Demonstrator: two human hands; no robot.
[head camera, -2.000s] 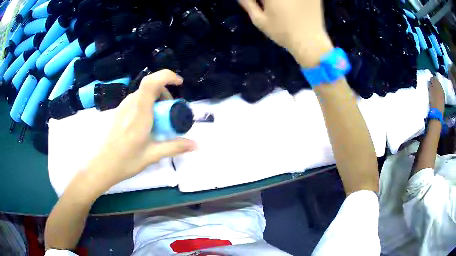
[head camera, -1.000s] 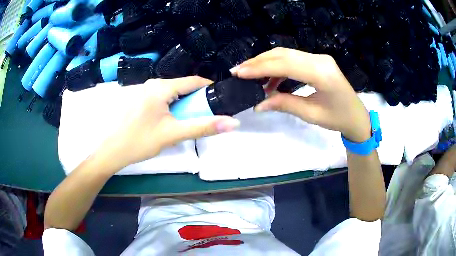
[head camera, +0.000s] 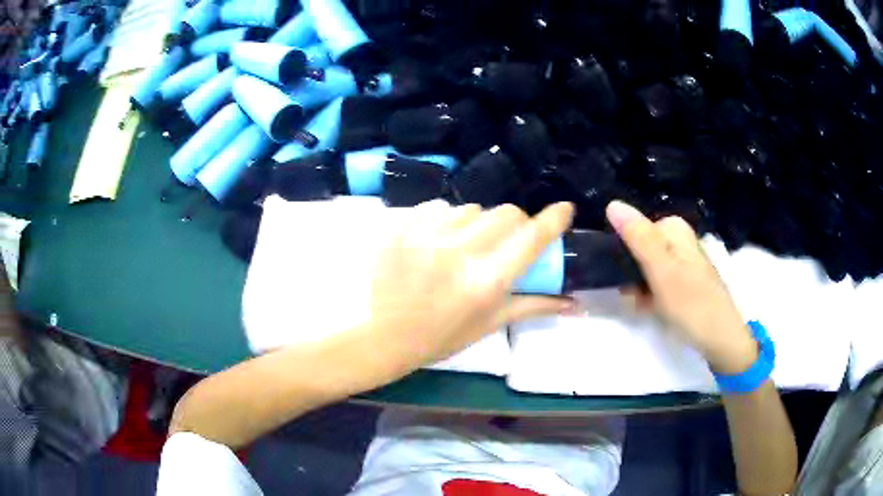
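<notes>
My left hand (head camera: 455, 276) is closed around a light-blue housing (head camera: 544, 268) above the white pads. A black end cap (head camera: 597, 261) sits on the housing's right end, with no gap that I can see between them. My right hand (head camera: 683, 281) grips the cap's right side with thumb and fingers. The far end of the cap is hidden by my right hand, and the left end of the housing is hidden inside my left hand. My right wrist wears a blue wristband (head camera: 745, 362).
White pads (head camera: 620, 354) lie along the front edge of the green table (head camera: 155, 262). Behind them are a heap of black caps (head camera: 668, 97) and piled blue housings (head camera: 208, 136). Yellowish paper (head camera: 102, 150) lies at the left. A person's grey clothing (head camera: 58, 407) shows at lower left.
The view has shifted left, so things appear further right. My right hand, earlier over the black heap, came to the cap and now grips it more closely. The cap is now on the housing in my left hand.
</notes>
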